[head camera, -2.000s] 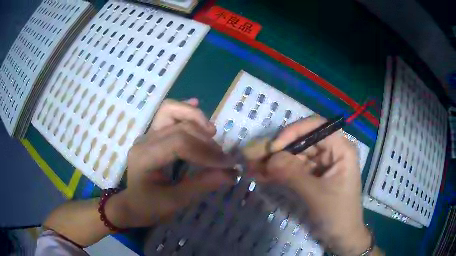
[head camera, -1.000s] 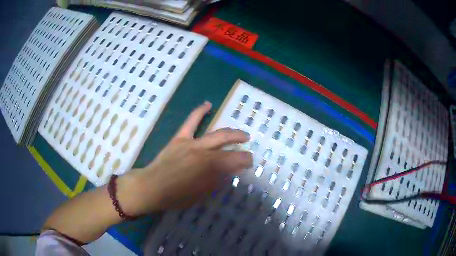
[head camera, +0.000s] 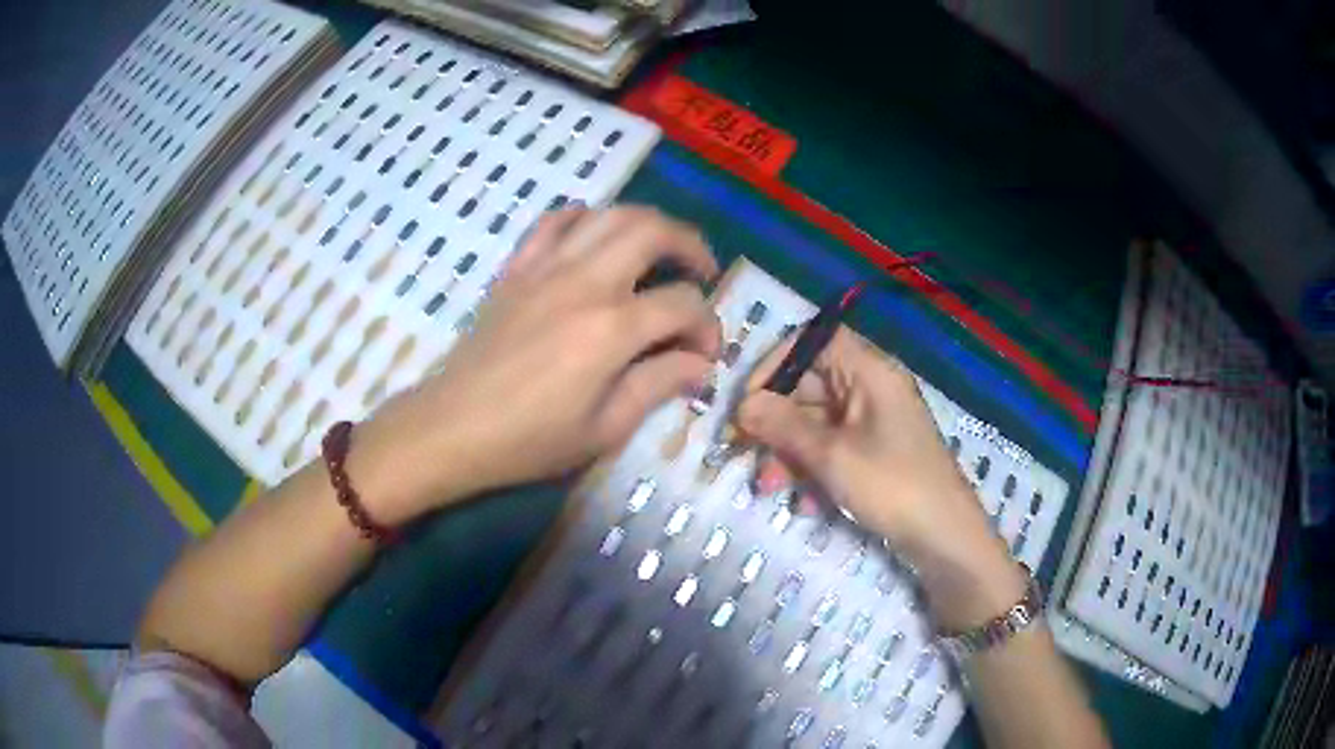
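A white slotted tray (head camera: 586, 585) with rows of small silvery parts lies in front of me. My left hand (head camera: 622, 329) is over its upper left corner, fingers curled, fingertips near the upper slots; whether they pinch a part cannot be told. My right hand (head camera: 864, 439) holds a black pen-shaped tool (head camera: 807, 347) pointing down at the tray, close to my left fingertips. A thin red lead runs from the tool's rear end. The tool's tip is blurred and partly hidden by my fingers.
Left-hand white trays (head camera: 425, 147) hold dark parts and show several tan slots. Another tray stack (head camera: 1157, 512) stands at right under the red wire. A red label (head camera: 720, 125) lies at the far side, beside stacked boards (head camera: 586, 37). Red, blue and yellow tape marks the green mat.
My right hand has come back into view with the black tool. My left hand has moved up and slightly right, its fingers now curled. The lead has shifted off the right stack's lower part.
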